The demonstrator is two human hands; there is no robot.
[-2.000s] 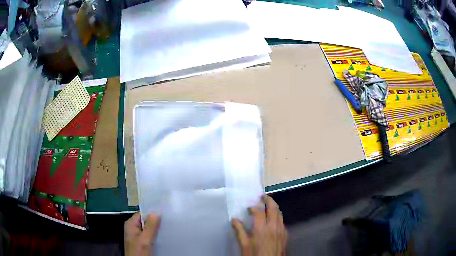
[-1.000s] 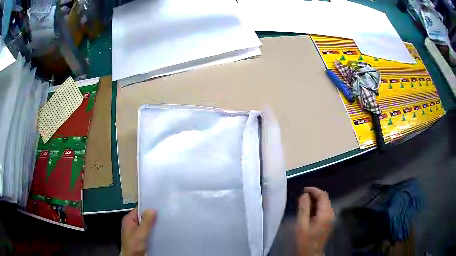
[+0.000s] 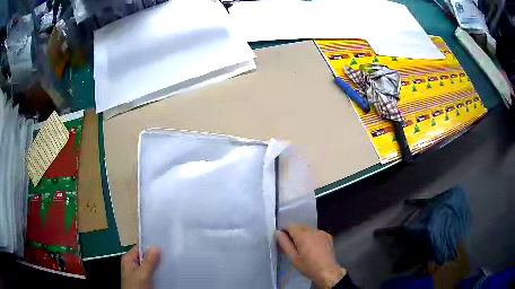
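A white foam sleeve [image 3: 203,197] stands tilted over the bench's front edge, its lower part cut off by the picture's edge. Its right side is open, with the flap [image 3: 297,195] folded out to the right. A thin dark edge shows inside the opening; the rest of what is inside is hidden. My left hand [image 3: 140,268] grips the sleeve's lower left edge, thumb on the front. My right hand [image 3: 309,252] is at the opening on the right, its thumb and fingers closed on the sleeve's edge; the fingertips are partly hidden.
Tan cardboard [image 3: 293,107] lies under white sheets [image 3: 169,51]. A checked rag [image 3: 384,90], a blue-handled tool [image 3: 351,94] and a black handle [image 3: 402,141] lie on a yellow sheet [image 3: 446,96]. Left are a red-and-green sheet [image 3: 53,217] and translucent sleeves [image 3: 12,180]. A person's arm shows lower right.
The flap has been opened out to the right. My right hand let go, swung out right, then came back to the opening. My left hand kept its hold. The view has shifted.
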